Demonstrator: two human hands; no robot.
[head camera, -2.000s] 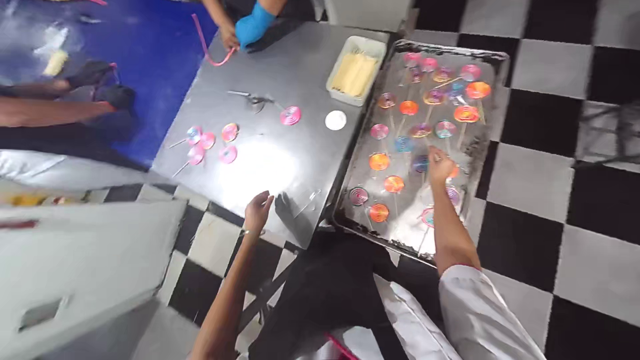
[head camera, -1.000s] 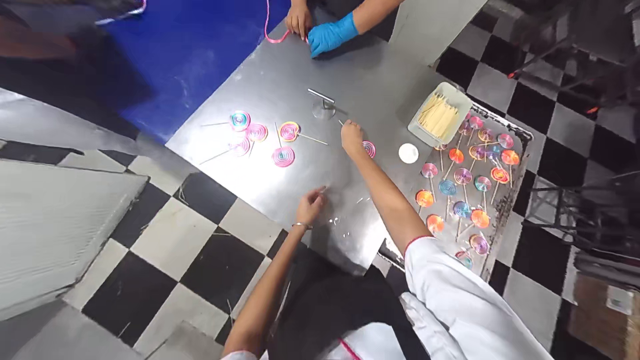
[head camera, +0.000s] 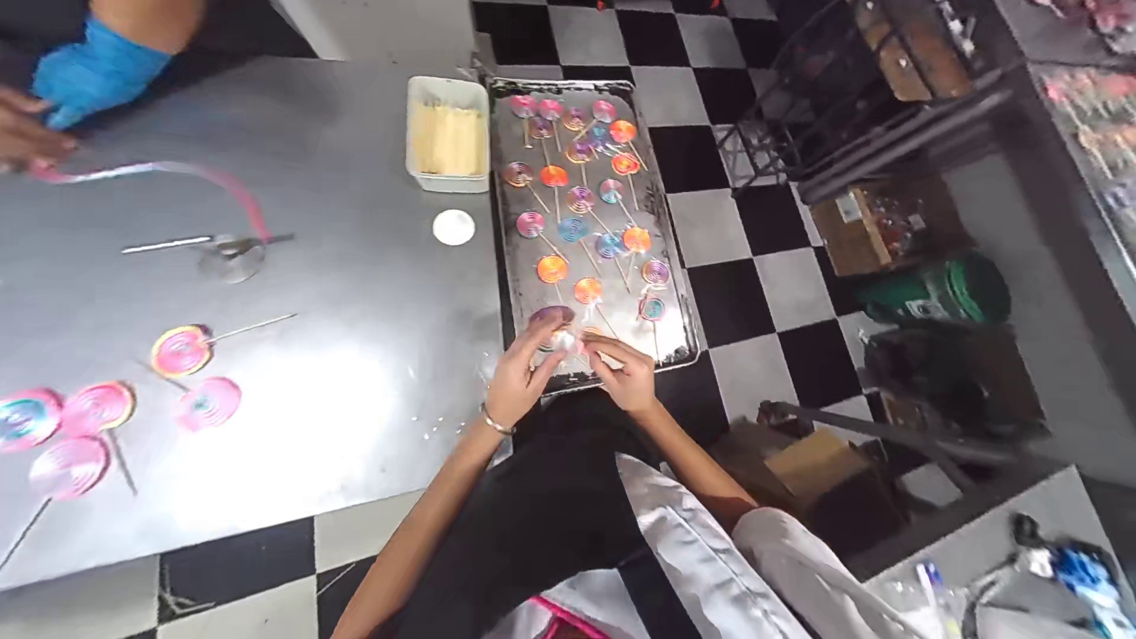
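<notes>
My left hand (head camera: 524, 368) and my right hand (head camera: 624, 371) meet over the near end of a metal baking tray (head camera: 679, 306). Between their fingertips is a small whitish, shiny thing (head camera: 563, 341), partly covered by the fingers; its kind is unclear. A purple spiral lollipop (head camera: 552, 314) shows just beyond my left fingers. Rows of spiral lollipops on sticks, orange, pink, blue and purple, lie on the tray, such as an orange one (head camera: 587, 290). On the metal table to the left lie several pink spiral lollipops, one with its stick pointing right (head camera: 182, 351).
A plastic tub of sticks (head camera: 451, 142) and a white disc (head camera: 453, 227) sit by the tray. A metal tool with a round plate (head camera: 232, 259) lies on the table (head camera: 337, 293). At upper left, another person's blue-gloved hand (head camera: 98, 75) is near a pink candy rope (head camera: 195, 173). Shelving stands right.
My right hand has moved from the table to the tray, and my left hand has joined it there. The other person's candy rope now stretches over the table. The view has shifted right.
</notes>
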